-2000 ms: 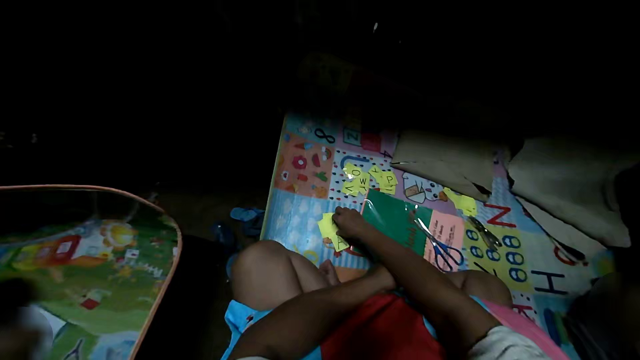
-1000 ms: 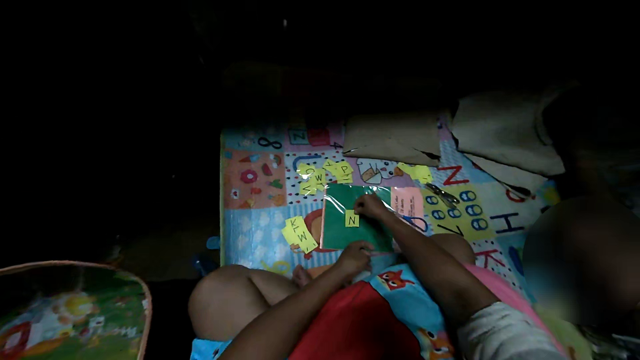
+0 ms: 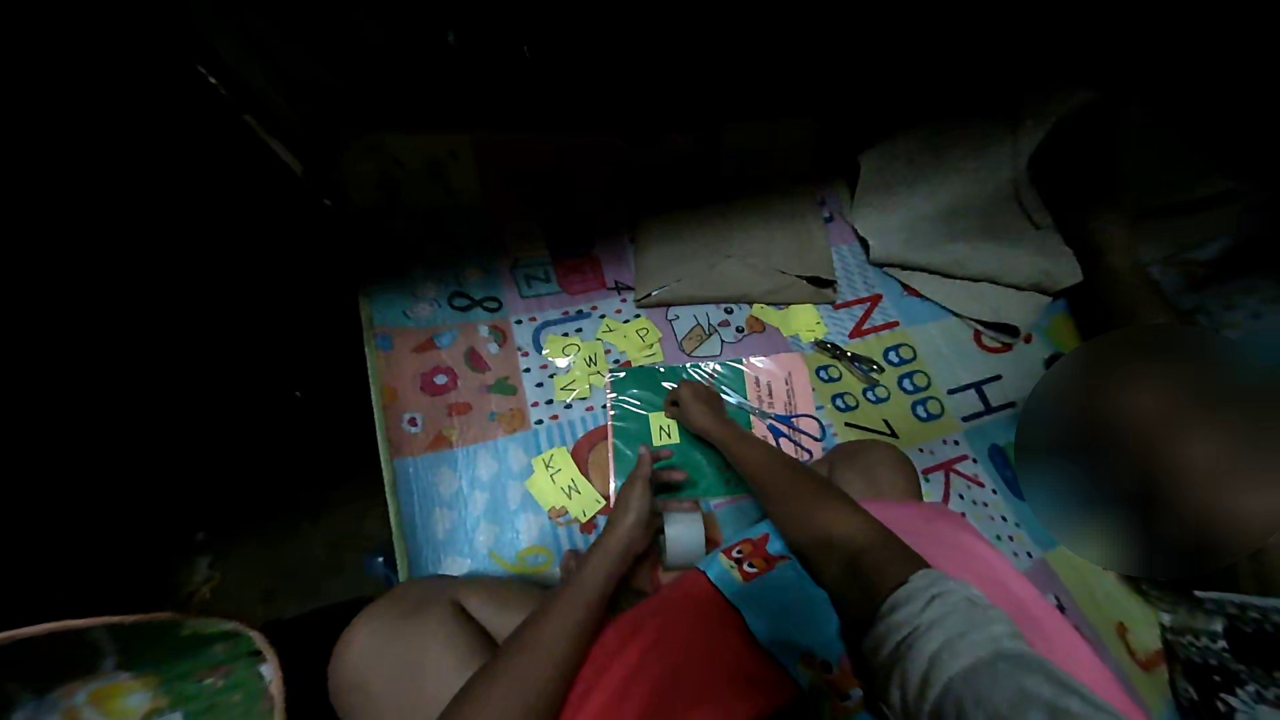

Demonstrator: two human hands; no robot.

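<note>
A green paper pack in clear plastic [image 3: 640, 380] lies in front of my crossed legs, with a small yellow card lettered N [image 3: 664, 430] on it. My right hand [image 3: 698, 408] is curled at that card's upper right corner; whether its fingers pinch anything is hidden. My left hand [image 3: 645, 490] rests by the pack's lower left edge, fingers apart, beside a roll of white tape [image 3: 684, 540]. Blue-handled scissors [image 3: 798, 432] lie across the pack's pink end. Yellow letter cards [image 3: 566, 486] lie left of the pack, and more letter cards [image 3: 580, 368] above its left corner.
Brown cardboard [image 3: 735, 250] lies behind the pack, with more cardboard pieces [image 3: 960, 215] farther right. A metal hand tool [image 3: 850, 360] and more yellow cards [image 3: 795, 320] lie right of centre on the printed play mat [image 3: 460, 500]. A blurred person's head [image 3: 1150, 450] is at right.
My right hand has moved from the left-hand yellow cards onto the green pack. The N card, seen on the pack one second ago, is still there. My left hand now lies near the tape roll.
</note>
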